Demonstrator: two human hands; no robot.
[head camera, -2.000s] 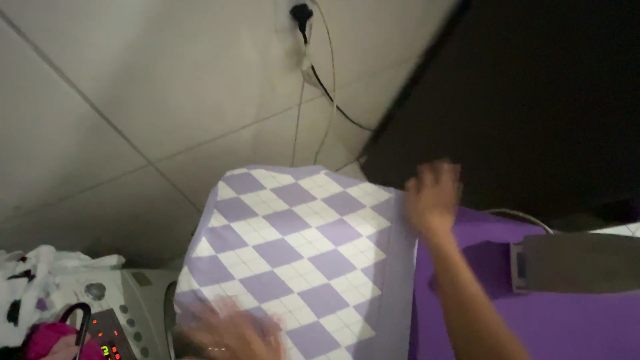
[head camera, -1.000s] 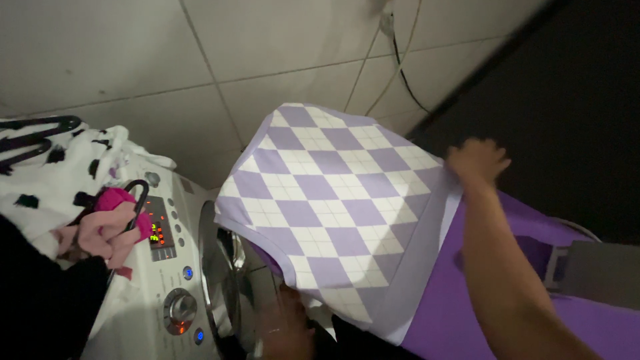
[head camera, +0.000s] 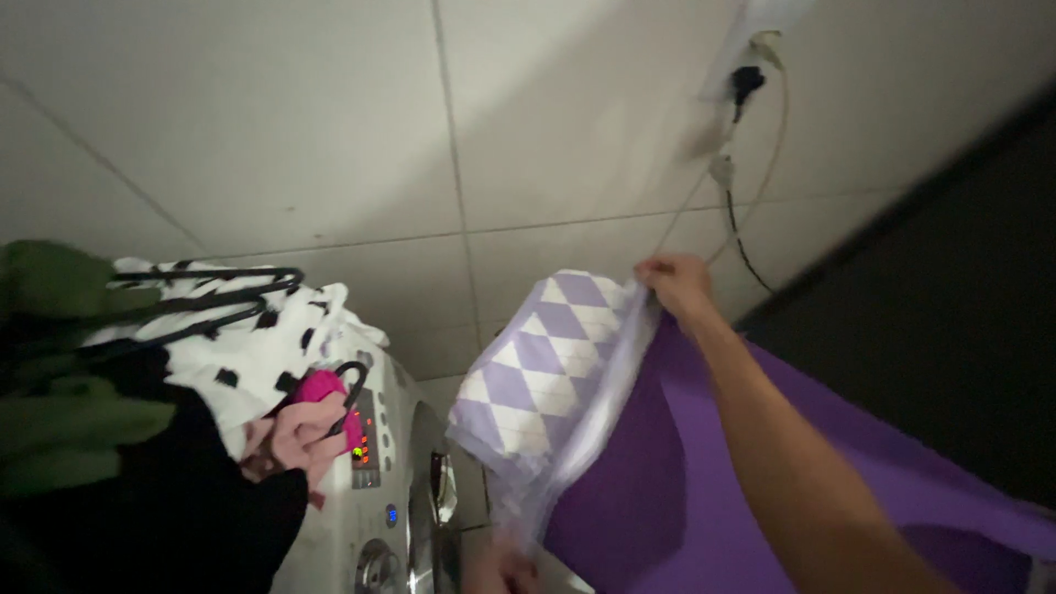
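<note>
A lilac-and-white diamond-patterned knitted garment (head camera: 544, 363) hangs over the narrow end of a purple ironing board (head camera: 718, 462). My right hand (head camera: 678, 285) pinches the upper end of its lilac hem, raised at the board's far edge. Low in the view, my left hand (head camera: 499, 569) is blurred at the near end of the same hem; its fingers look closed on the cloth, though the blur hides the exact grip. Between both hands the hem stretches in a blurred band, and bare purple cover shows to its right.
At the left stands a white front-loading washing machine (head camera: 330, 528) with white-and-black cloth (head camera: 247, 346), black hangers (head camera: 206, 285) and pink cloth (head camera: 309, 437) on top. A black plug (head camera: 747, 82) and cables hang on the tiled wall. A dark panel (head camera: 932, 313) rises behind the board.
The garment lay spread flat earlier; now its hem is lifted and gathered between my hands. The iron seen at the right earlier is out of view. The view has shifted left.
</note>
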